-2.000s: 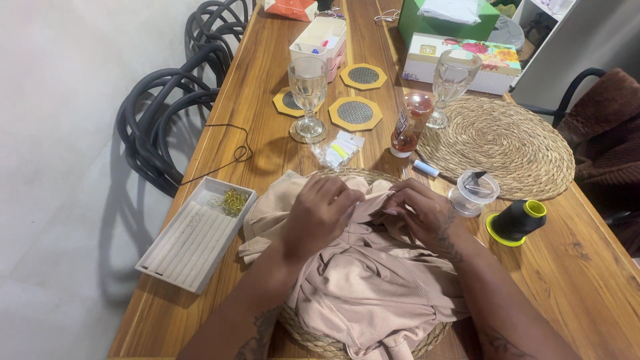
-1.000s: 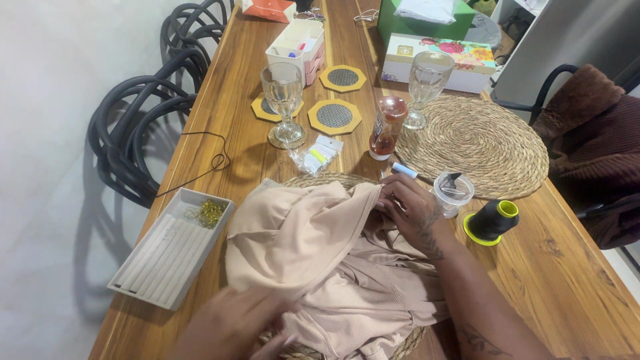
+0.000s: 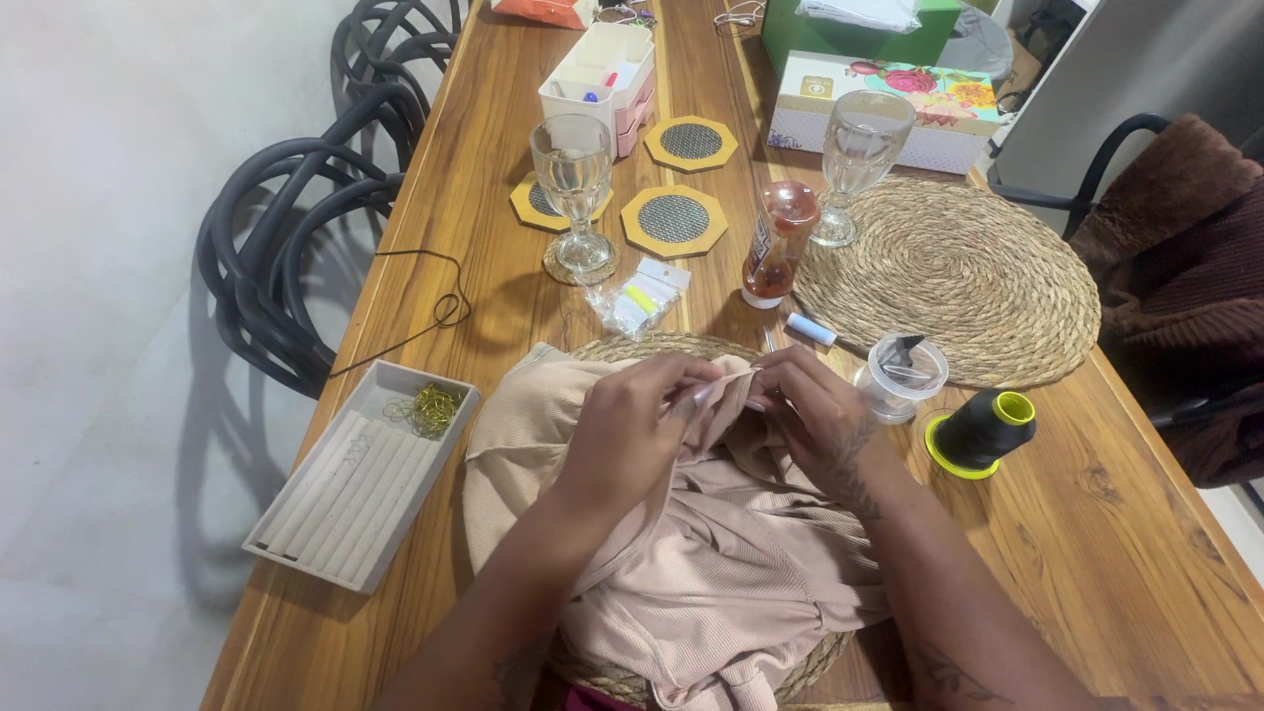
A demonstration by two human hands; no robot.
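A beige ribbed fabric garment (image 3: 731,553) lies bunched over a round woven placemat (image 3: 662,346) on the wooden table. My left hand (image 3: 637,425) pinches a raised fold of the cloth near the garment's far edge. Close beside it, my right hand (image 3: 810,405) grips the same fold, the fingertips of both hands almost touching. Whether a needle is between the fingers cannot be told. To the right stand a clear plastic cup (image 3: 894,390) with a dark item in it and a tilted black thread cone (image 3: 978,434) on a yellow-green base.
A grey tray (image 3: 365,474) with gold-coloured rings lies left. Beyond the garment are a glass goblet (image 3: 573,188), another goblet (image 3: 859,158), a red-tinted bottle (image 3: 780,242), a small plastic bag (image 3: 642,296), octagonal coasters (image 3: 674,219), a white-and-pink organiser (image 3: 597,89) and another woven placemat (image 3: 948,276).
My left hand has come up from the garment's near left part to the fold beside my right hand. The cloth's left part, spread out a second ago, is now gathered upward between the hands.
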